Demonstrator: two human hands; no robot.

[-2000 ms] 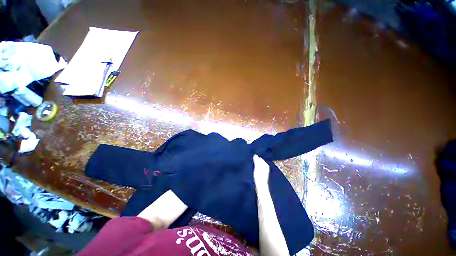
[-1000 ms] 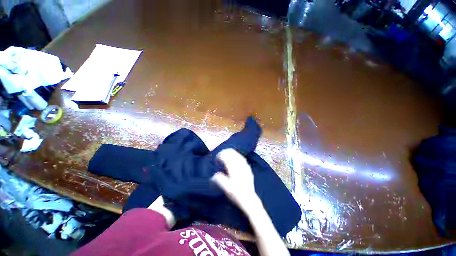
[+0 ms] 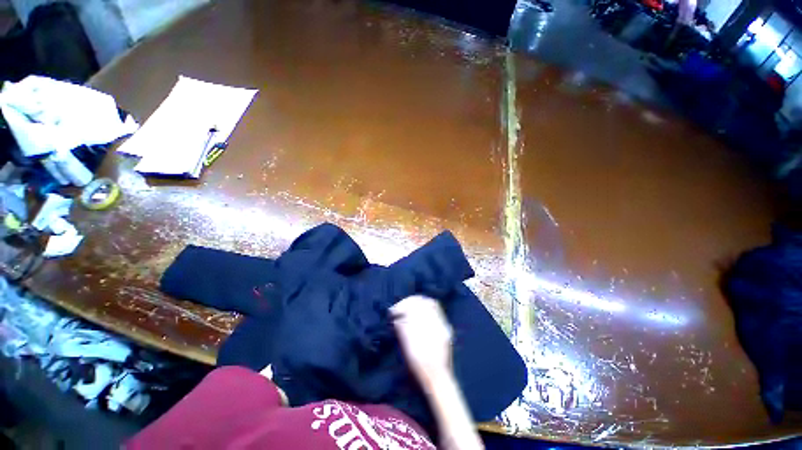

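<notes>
A dark navy jacket (image 3: 325,308) lies bunched on the glossy brown table (image 3: 369,114) at its near edge. One sleeve (image 3: 220,279) points left, and the other sleeve (image 3: 435,264) lies folded up toward the upper right. My right hand (image 3: 424,330) is on the jacket's right part near that sleeve, its fingers curled against the cloth. My left hand is hidden under or behind the jacket. Only a bit of my left wrist shows by the maroon sleeve.
White paper sheets (image 3: 189,127) with a pen-like item and a yellow-black tool (image 3: 214,154) lie at the upper left. A yellow tape roll (image 3: 100,193) and white scraps (image 3: 60,230) sit at the left edge. A dark garment pile (image 3: 767,308) is at the right edge.
The right sleeve was spread out to the right and is now drawn in and folded. The jacket body is more bunched. My right hand has moved onto the cloth; my left forearm has gone under it.
</notes>
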